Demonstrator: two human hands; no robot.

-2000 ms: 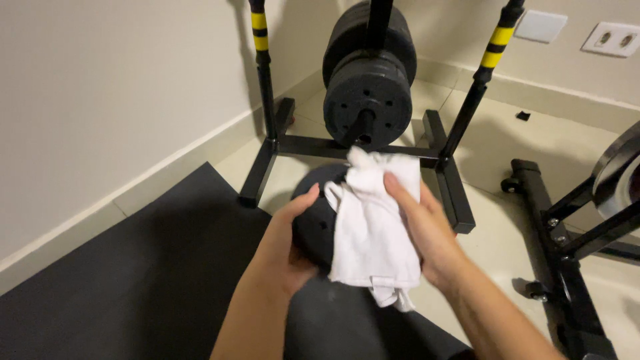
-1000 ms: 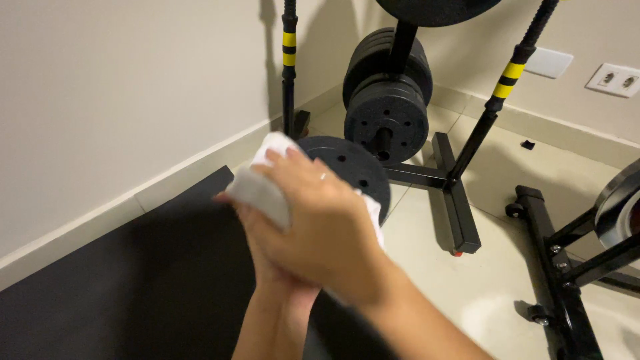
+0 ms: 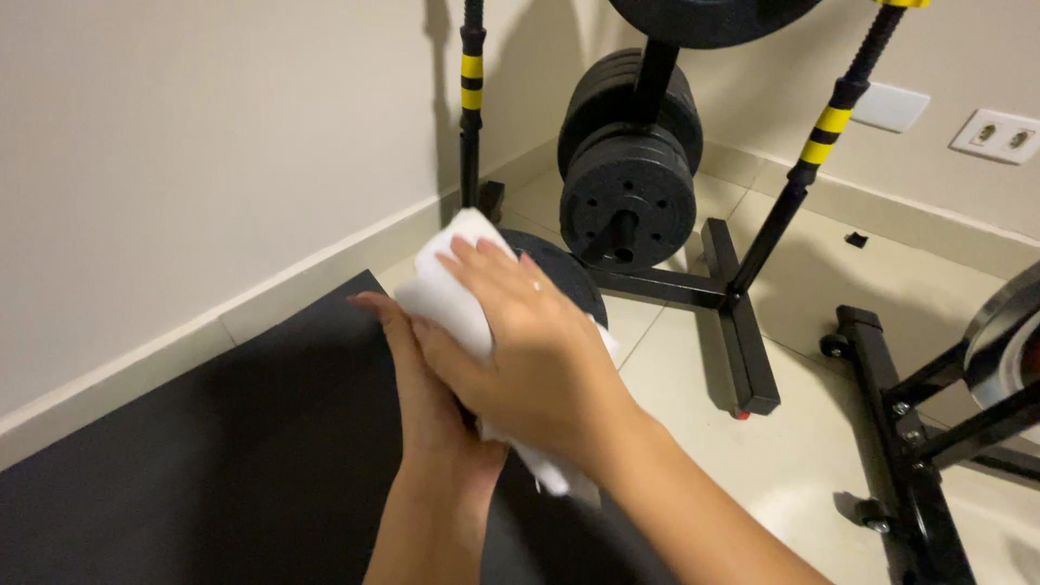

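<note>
A black weight plate (image 3: 561,272) is held between my hands, above the dark mat, its lower part hidden by my right hand and the cloth. My right hand (image 3: 536,349) presses a white cloth (image 3: 451,284) over the plate's left edge, fingers pointing up and left. Behind and beneath it, my left hand (image 3: 431,398) supports the plate from the left, its thumb or a finger sticking out and most of its grip hidden. Just beyond stands a black weight rack with a stack of small plates (image 3: 630,199) on its lower peg.
Larger plates (image 3: 585,106) sit behind the small ones, and another plate (image 3: 715,16) hangs above. The rack's foot (image 3: 743,357) rests on pale tiles. A wheeled black frame (image 3: 894,439) stands at the right. A black mat (image 3: 268,455) lies at lower left, beside the wall.
My right hand and the cloth have moved from the plate's face to its left edge, crossing in front of my left hand. The view has shifted somewhat.
</note>
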